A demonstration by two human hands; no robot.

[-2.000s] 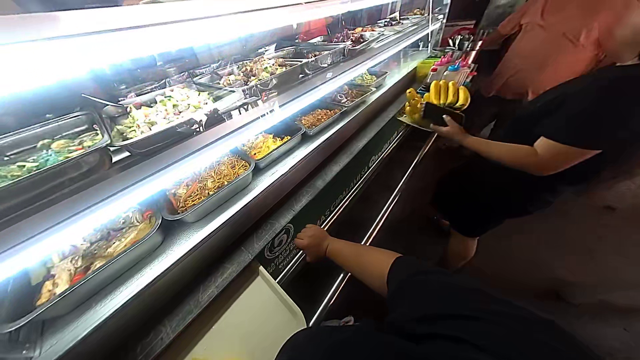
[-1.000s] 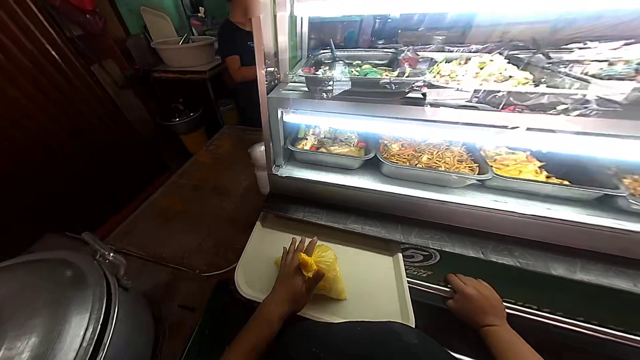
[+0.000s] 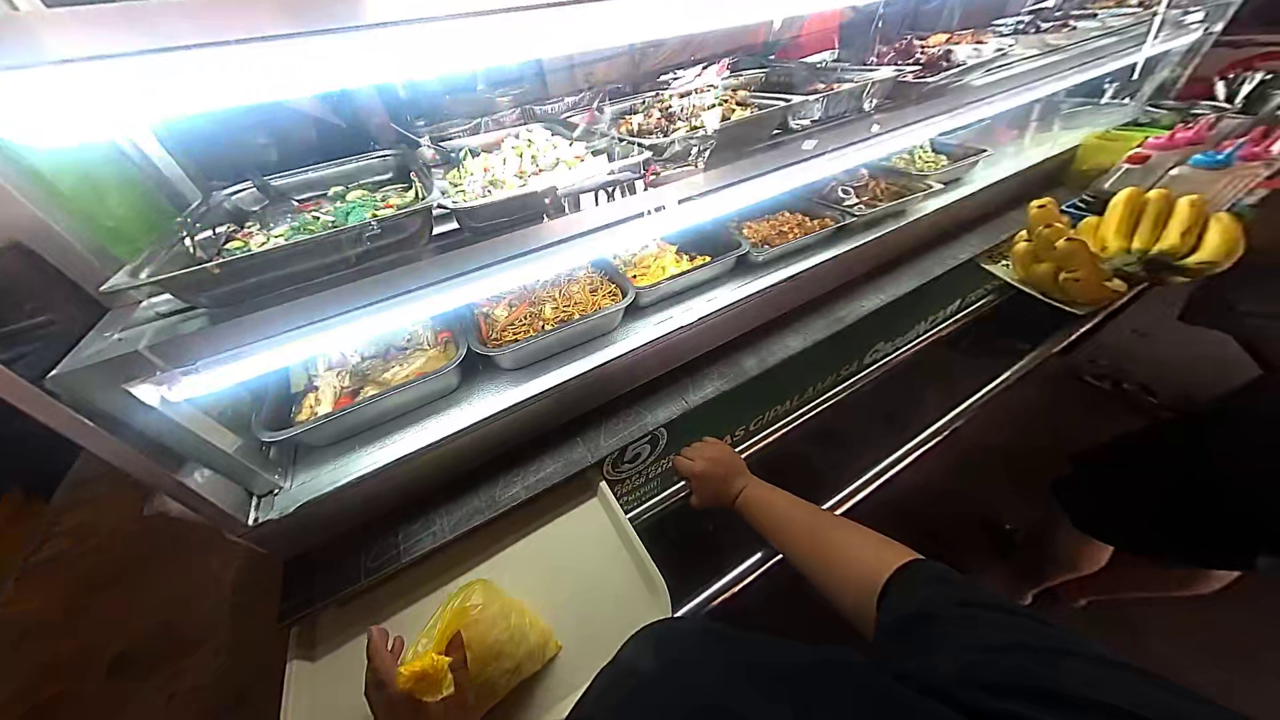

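Observation:
At the bottom left, my left hand (image 3: 415, 680) holds the knotted end of a yellow plastic bag (image 3: 485, 640), its fingers around the knot. The bag rests on a cream tray (image 3: 575, 545) at the counter's edge; its contents cannot be made out. My right hand (image 3: 712, 472), fingers curled, rests on the upper metal rail (image 3: 820, 402) along the counter front, just right of the tray. Whether it grips the rail is hard to tell. Behind the tray stands a lit glass food case, with a metal pan of noodles (image 3: 550, 310) on its lower shelf.
More metal pans of cooked food (image 3: 365, 380) line both shelves of the case. Bananas (image 3: 1150, 230) sit at the far right end of the rails, near containers with pink and blue tops (image 3: 1215, 155). A person in dark clothing (image 3: 1180, 470) stands at the right.
The view has swung back right along the counter. My left hand has shifted from on top of the bag to its knotted end. The person at right no longer has a hand by the bananas.

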